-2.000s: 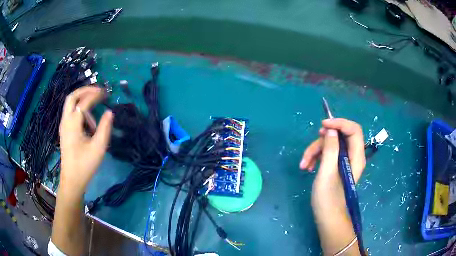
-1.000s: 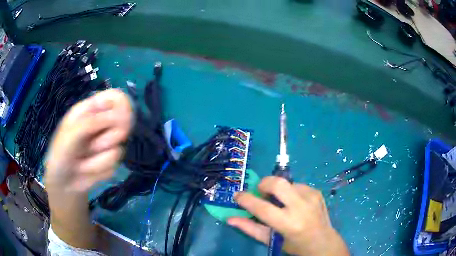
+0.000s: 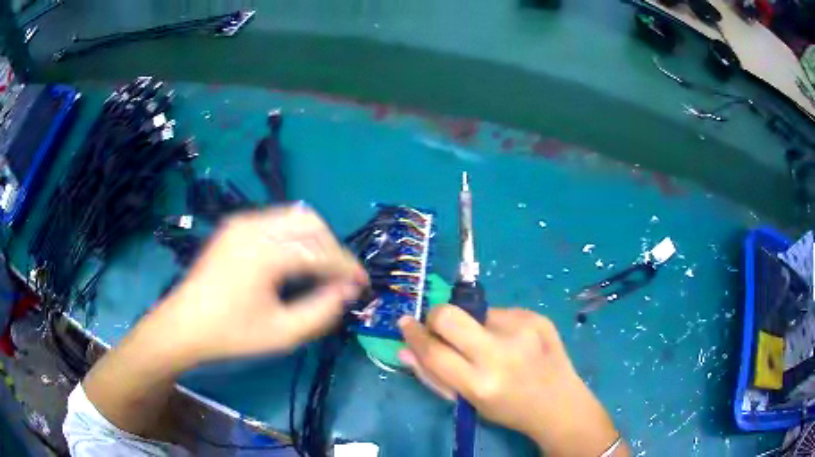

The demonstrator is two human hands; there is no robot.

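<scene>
The blue PCB panel (image 3: 386, 314) lies at centre, partly on a green-topped round spool (image 3: 382, 350). Short coloured leads run to its white right edge. Black cables (image 3: 317, 397) run from its left side. My right hand (image 3: 505, 370) holds the soldering iron (image 3: 466, 234) upright in the picture, tip away from the panel. Its fingertips reach the panel's lower right corner. My left hand (image 3: 259, 286), blurred, has its fingertips together at the panel's left edge, over the cables. Whether it grips a cable cannot be told.
A large black USB cable pile (image 3: 107, 178) lies at left beside a blue tray (image 3: 40, 161). Small dark snips or tweezers (image 3: 621, 286) with a white piece lie at right among white scraps. A blue tray (image 3: 743, 339) with a yellow sponge (image 3: 768, 360) stands at far right. The green belt (image 3: 402, 71) runs behind.
My left hand has moved right from the cable pile to the panel's left edge. My right hand has brought the iron left, from the right side to beside the panel.
</scene>
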